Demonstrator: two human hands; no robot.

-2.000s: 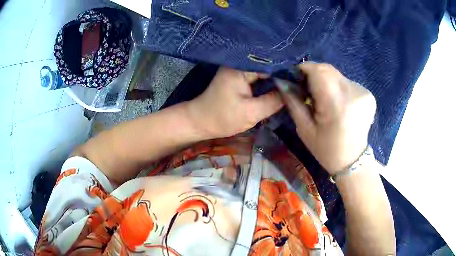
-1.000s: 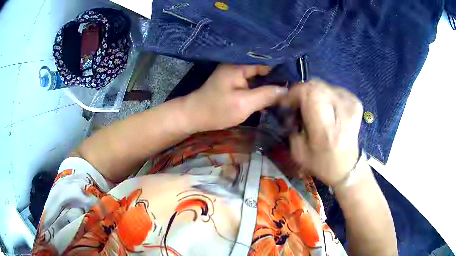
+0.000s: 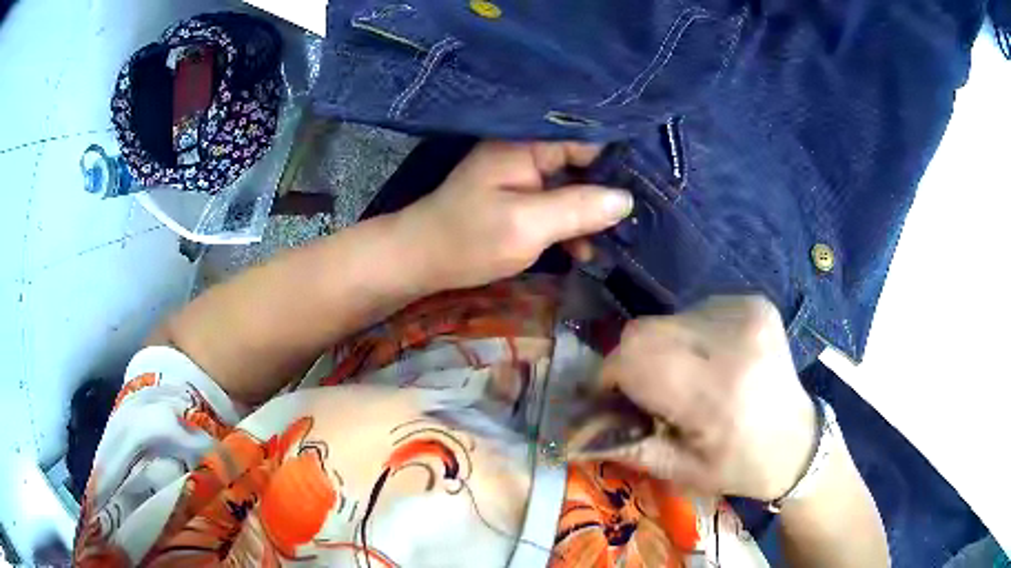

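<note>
A dark blue denim garment point(image 3: 776, 144) with pale topstitching, round yellow-brass buttons and a buttonhole fills the upper middle and right of the head view. My left hand point(image 3: 521, 216) grips the near edge of the garment between thumb and fingers. My right hand point(image 3: 698, 399) is lower and nearer my body, its fingers curled and partly blurred. A dark pointed shape shows under its fingers; whether the hand holds a tool or cloth cannot be told.
At the left, a clear bin point(image 3: 227, 235) holds a floral cloth bag point(image 3: 246, 133) and a blue-capped bottle point(image 3: 102, 172). A white tabletop point(image 3: 951, 288) shows at the right. More dark blue cloth point(image 3: 887, 466) hangs at the lower right. Speckled floor lies beyond my left forearm.
My right hand has moved away from my left hand, down towards my body, uncovering the stitched cloth between them. My left hand still grips the garment edge in about the same place.
</note>
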